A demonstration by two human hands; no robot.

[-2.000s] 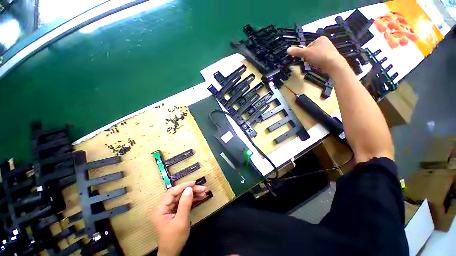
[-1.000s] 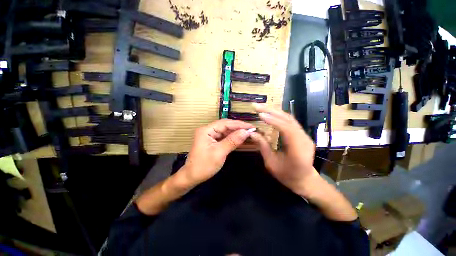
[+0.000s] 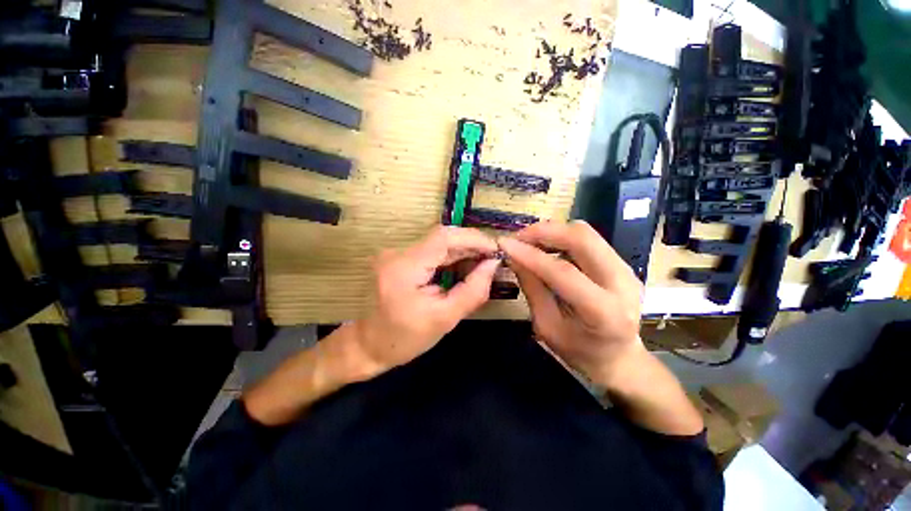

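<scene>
The open comb-shaped housing (image 3: 465,165) lies on the light board with its green circuit strip up and its arms pointing right. My left hand (image 3: 425,294) and my right hand (image 3: 579,294) meet over its near arms, fingertips nearly touching. A tiny dark piece (image 3: 501,256) shows pinched between the fingertips; what it is, I cannot tell. The hands hide the near end of the spine and part of the near arms. One near arm's end shows below the fingertips.
Finished comb units (image 3: 215,130) are piled at left, one with a metal connector. Small black parts (image 3: 564,68) lie scattered at the board's far side. At right are a black box (image 3: 635,215) with cable, a row of housings (image 3: 734,130), a black cylindrical tool (image 3: 767,284) and a dense housing pile (image 3: 859,170).
My right hand came from the far-right housing pile to meet my left hand over the open housing. The view has swung too. Since a second ago the fingertips have closed together around the tiny piece.
</scene>
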